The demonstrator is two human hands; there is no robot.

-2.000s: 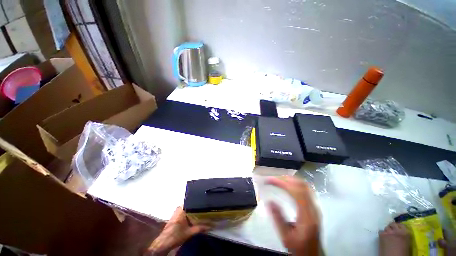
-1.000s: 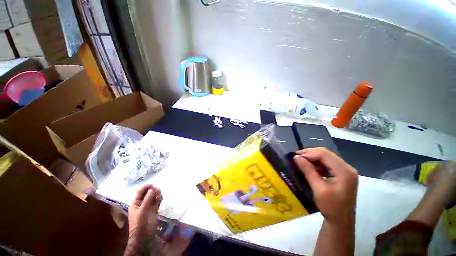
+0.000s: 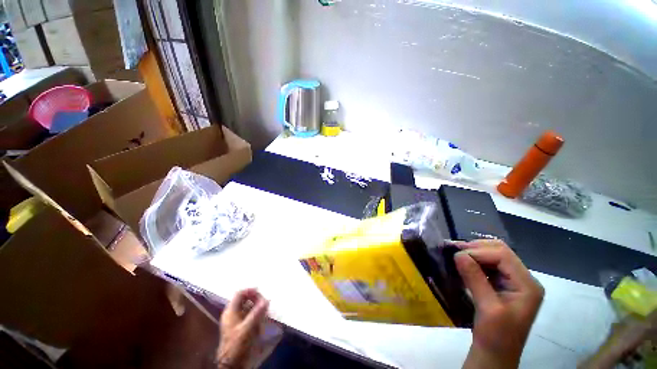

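My right hand (image 3: 497, 299) grips the black top of a yellow packed box (image 3: 378, 277) near the middle of the view and holds it tilted above the white table (image 3: 288, 241). Clear film shines at the box's black end. My left hand (image 3: 243, 324) is at the table's front edge, left of the box and apart from it, fingers curled; whether it holds anything is not clear. Behind the box, two black inner boxes (image 3: 472, 214) lie on the black strip, one partly hidden.
A clear bag of silvery pieces (image 3: 220, 223) lies at the left table edge beside open cartons (image 3: 169, 162). At the back are a kettle (image 3: 302, 108), small bottle (image 3: 331, 119) and orange flask (image 3: 531, 166). Another person's arm (image 3: 619, 346) and yellow item (image 3: 635, 295) are at the right.
The box stood upright by my left hand at first; my right hand then took its top, lifted and tilted it. Since then my left hand and the box have shifted slightly right in view.
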